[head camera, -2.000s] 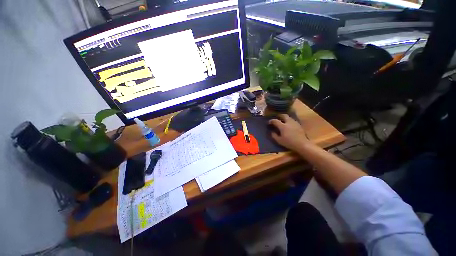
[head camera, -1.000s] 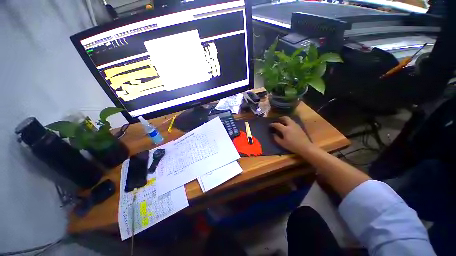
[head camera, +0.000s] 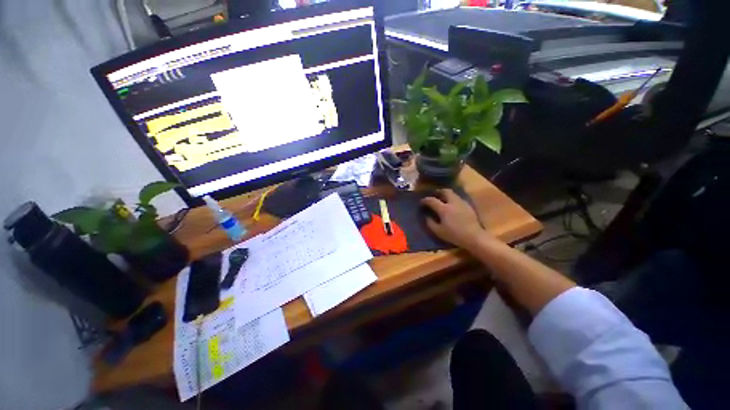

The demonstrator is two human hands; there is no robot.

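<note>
My right hand [head camera: 451, 218] rests on the dark mouse pad [head camera: 410, 210], curled over a small black mouse that is mostly hidden under the palm and fingers. The pad has an orange-red patch at its left end, with a slim pale yellow stick [head camera: 385, 216] on it. The large black-framed monitor [head camera: 256, 96] shows yellow pieces on black, partly covered by a white window. My left hand is not in the picture.
Printed sheets [head camera: 300, 256] lie left of the calculator [head camera: 352, 207], with a smartphone [head camera: 202, 288] on them. A potted plant [head camera: 460, 120] stands behind the pad. A small bottle [head camera: 227, 220], another plant [head camera: 128, 232] and a black flask [head camera: 72, 256] stand at left. A long machine stands behind.
The whole view has shifted slightly, so the desk and monitor sit a little further left than a second ago. My right hand stays on the mouse; the white window is still on screen.
</note>
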